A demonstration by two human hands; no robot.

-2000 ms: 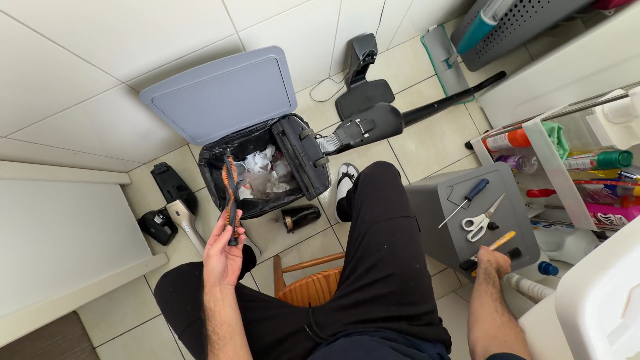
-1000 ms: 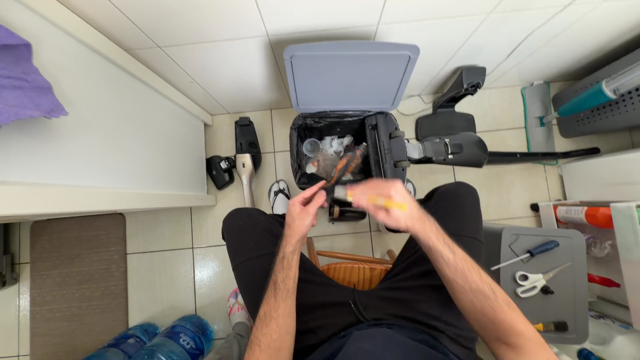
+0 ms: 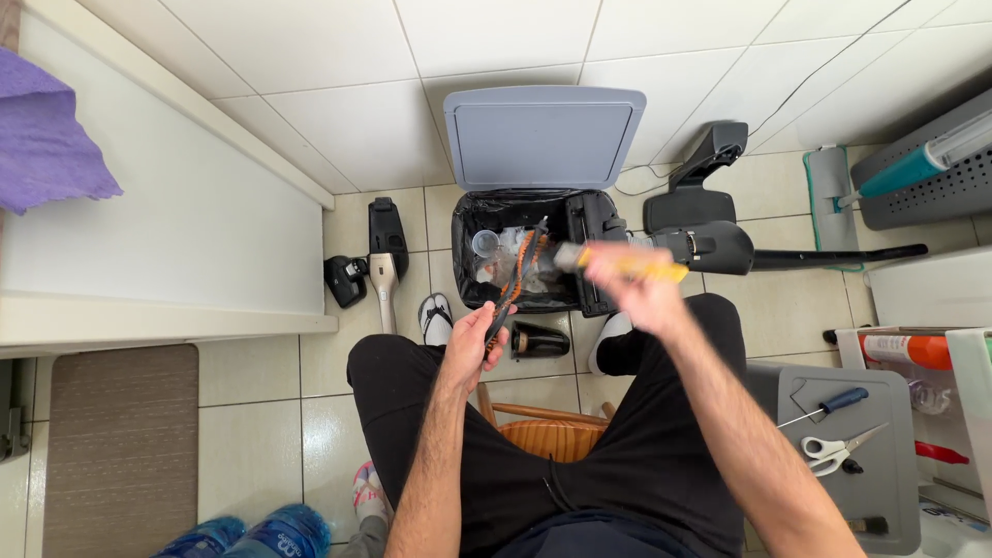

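Note:
My left hand (image 3: 471, 345) grips one end of a vacuum brush roller (image 3: 515, 283) with black and orange spiral strips, tilted over a lined trash bin (image 3: 457, 267). Motion blurs my right hand (image 3: 632, 283), which is closed around the yellow handle of a brush (image 3: 659, 269); its blurred head is just right of the roller. Crumpled waste and a clear plastic cup (image 3: 486, 243) lie in the bin. A black vacuum floor head (image 3: 595, 252) rests across the bin's right side, joined to a dark vacuum tube (image 3: 821, 258).
The bin's grey lid (image 3: 546, 136) stands raised against the tiled wall. Handheld vacuum parts (image 3: 384, 267) lie left on the floor. At right, a grey lid surface (image 3: 876, 403) holds scissors (image 3: 829, 453), a screwdriver (image 3: 843, 401) and another brush (image 3: 868, 525). Another person's foot (image 3: 368, 492) is lower left.
My right hand has moved from the grey surface at right to beside the roller, now with the yellow-handled brush. The roller has come over the bin. The view has swung left.

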